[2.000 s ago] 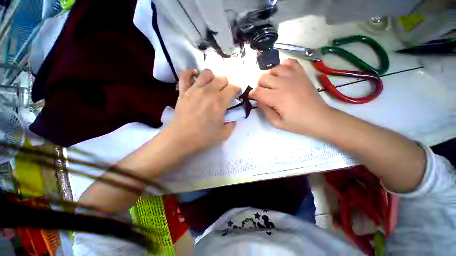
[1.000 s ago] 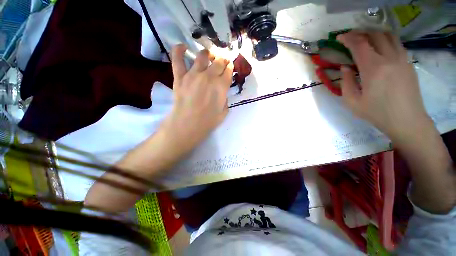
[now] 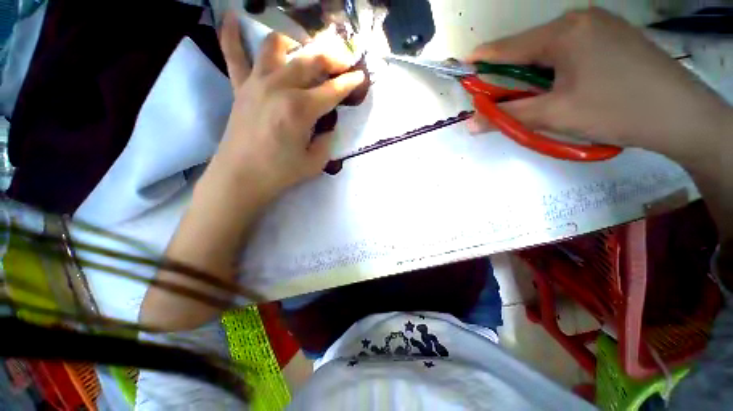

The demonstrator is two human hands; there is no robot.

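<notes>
My right hand [image 3: 587,88] holds the scissors [image 3: 522,128] by their green and red handles, blades pointing left toward the needle area. My left hand [image 3: 281,112] holds a small maroon piece [image 3: 354,88] with its fingertips beside the needle under the bright lamp. Pale grey-white cloth [image 3: 173,120] runs under and left of my left hand. A larger maroon cloth [image 3: 76,96] lies heaped at the upper left. Glare hides the needle and presser foot.
The white sewing table [image 3: 450,193] has a marked front edge. A black attachment [image 3: 410,26] is at the top. A dark tool [image 3: 699,24] lies far right. A green basket [image 3: 255,353], a red basket [image 3: 635,297] and an orange basket [image 3: 76,381] are below. Blurred dark strands cross the lower left.
My right hand has left the cloth, reached right and picked up the scissors, then brought them toward the needle. My left hand has shifted left and stays on the cloth. The view has moved.
</notes>
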